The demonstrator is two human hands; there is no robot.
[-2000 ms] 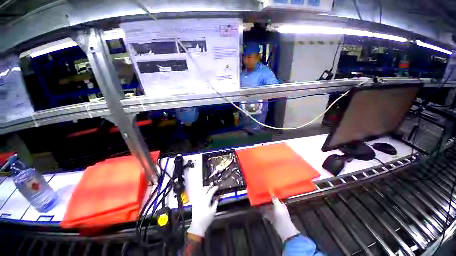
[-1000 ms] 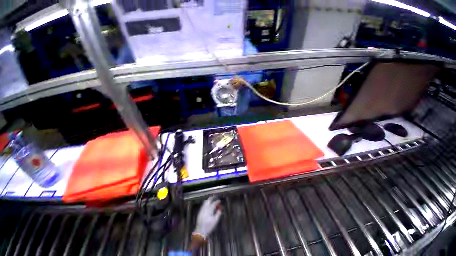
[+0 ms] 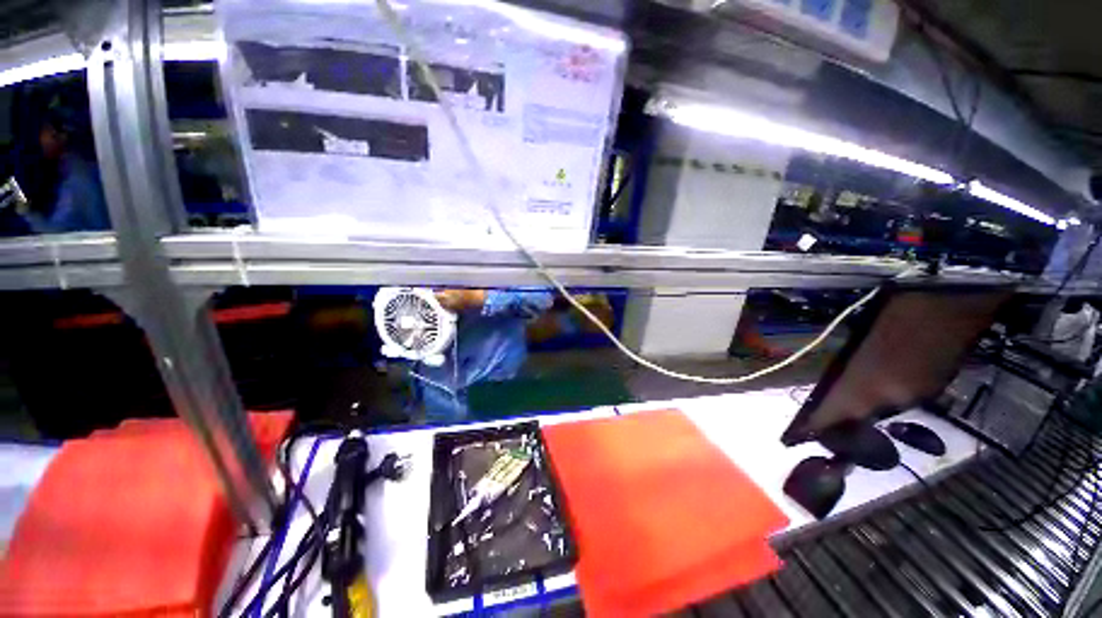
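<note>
Neither of my hands is in the picture. Nearest in front of me, a flat stack of orange-red sheets (image 3: 659,501) lies on the white bench shelf (image 3: 755,423), its front edge overhanging slightly. Just left of it is a black rectangular tray (image 3: 438,519) with small metal pieces and a pale pointed item in it. Further left, a black electric screwdriver (image 3: 347,519) with a yellow end lies among black and blue cables. A second, thicker stack of orange-red sheets (image 3: 121,513) is at the left, partly behind a metal post.
A slanting metal post (image 3: 181,326) and a rail (image 3: 677,268) cross in front. A white cable hangs from above. A monitor (image 3: 900,362) and mouse (image 3: 816,485) stand at right, above the roller conveyor (image 3: 955,543). Behind the rail, a blue-sleeved person is beside a white fan (image 3: 413,322).
The view has tilted up and moved closer to the bench. My hands, on the tray and sheets two seconds ago, have left the picture; one was above the rollers a second ago.
</note>
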